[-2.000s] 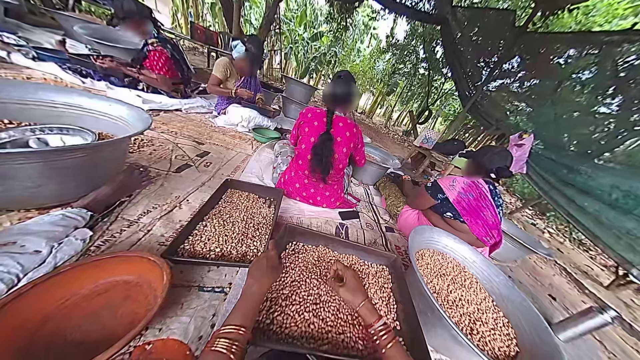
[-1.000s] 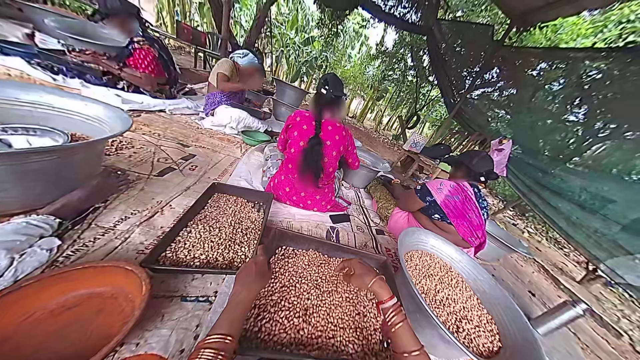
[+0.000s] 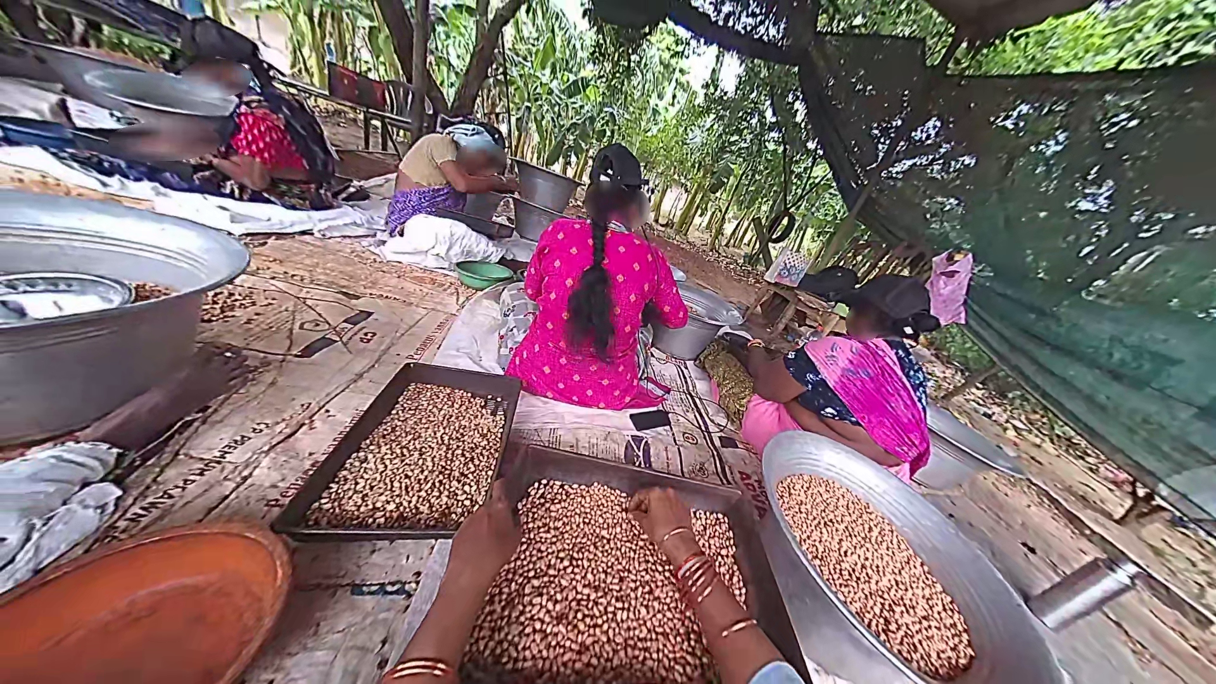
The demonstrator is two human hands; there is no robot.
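In front of me lies a dark rectangular metal tray (image 3: 760, 570) filled with small light-brown nuts or seeds (image 3: 589, 598). My left hand (image 3: 488, 534) is at its left rim near the far corner, fingers curled; whether it grips the rim cannot be told. Over the far part of the same tray, my right hand (image 3: 659, 518) touches the nuts with bent fingers, and anything between its fingertips is hidden. Bangles circle both wrists. A second dark tray (image 3: 318, 465) of similar nuts stands left of the first, close to my left hand.
A wide aluminium basin (image 3: 798, 456) of nuts stands at the right, beside a metal cylinder (image 3: 1083, 591). At the left are an orange bowl (image 3: 142, 608) and a large metal basin (image 3: 85, 370). Several people sit beyond on printed sacking, one in a pink top (image 3: 594, 313) straight ahead.
My right hand has shifted over the nuts in the tray, while my left hand stays near its left rim. The seated person at the back left has bent forward toward the stacked metal basins.
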